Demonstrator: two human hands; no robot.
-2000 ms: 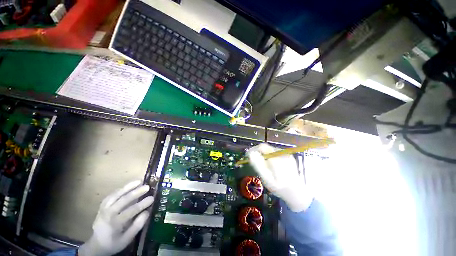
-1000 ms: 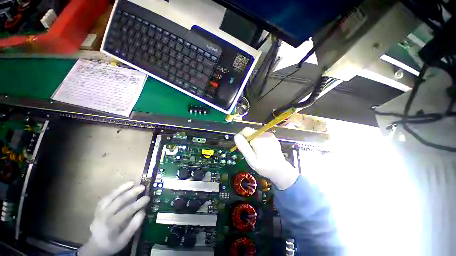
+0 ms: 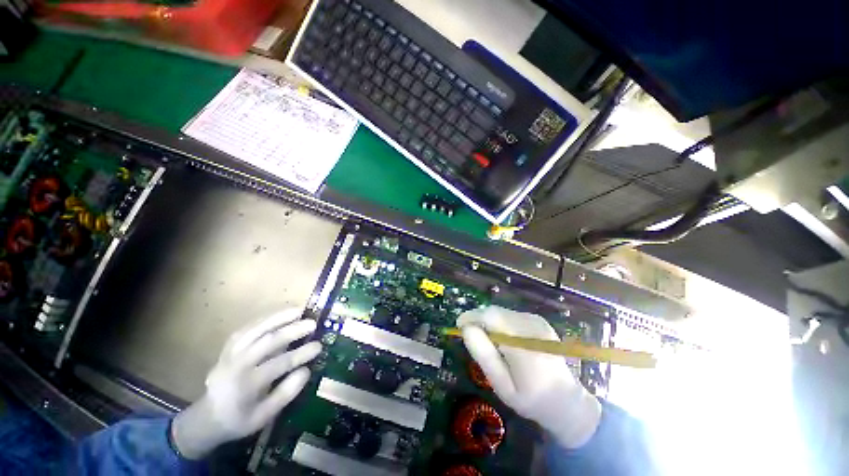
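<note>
A green circuit board [image 3: 424, 307] crowded with parts lies in a dark carrier with a pale side rail. It bears silver-white bars [image 3: 374, 402], a small yellow block [image 3: 431, 287] and copper-orange rings [image 3: 478, 425]. My right hand [image 3: 526, 367], white-gloved, holds a thin yellow stick [image 3: 586, 350] over the board's upper right part. The stick's tip is near the upper bar's right end, and the hand partly hides one ring. My left hand [image 3: 259, 376], white-gloved, rests with fingers spread at the carrier's left edge and holds nothing.
Another board [image 3: 56, 223] lies at the left, past a grey metal surface [image 3: 219, 270]. Behind the rail [image 3: 270, 197] are a written sheet [image 3: 270, 128], a keyboard [image 3: 400, 93] in a box or tray, and a red bin [image 3: 186, 23]. Bright light glares at the right.
The view has shifted and tilted. The stick's tip has moved from the board's top edge down toward the upper bar, and the stick lies flatter. My left hand stays at the carrier's edge.
</note>
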